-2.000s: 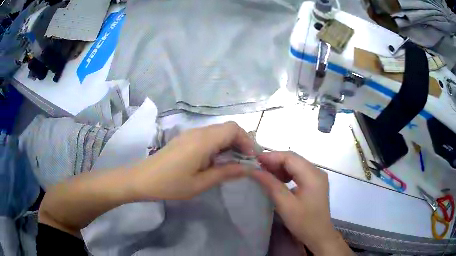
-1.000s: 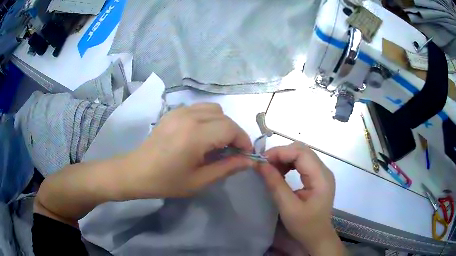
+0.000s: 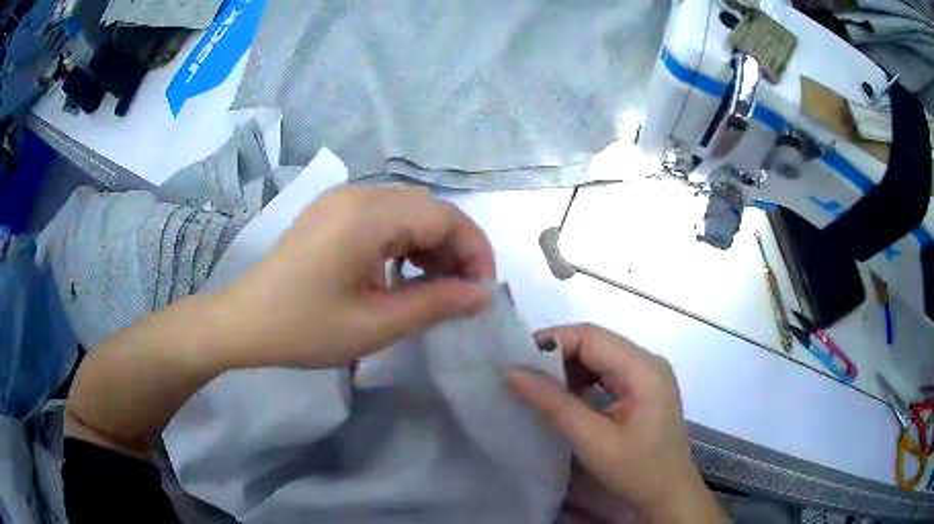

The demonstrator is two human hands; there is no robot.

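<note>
The pale grey fabric [image 3: 410,450] hangs in folds from both hands over the table's front edge. My left hand [image 3: 358,281] pinches its top edge near a small corner between thumb and index finger. My right hand [image 3: 620,409] holds the same fabric lower and to the right, with the thumb on its face. A small dark bit of edge shows by my right index fingertip; I cannot tell what it is. The fabric is held in front of the machine bed, away from the needle.
The sewing machine head [image 3: 717,113] stands at upper right, lamp lit. A grey panel [image 3: 440,92] lies behind. A layered bundle [image 3: 133,256] is at left. At right lie a gold-yellow thin tool [image 3: 773,297], snips [image 3: 828,348], a blue stick [image 3: 887,312] and scissors [image 3: 906,425].
The hands were close together, pinching one narrow edge. Now my left hand is higher and my right hand lower, apart, with the fabric corner opened out between them. The view has shifted slightly.
</note>
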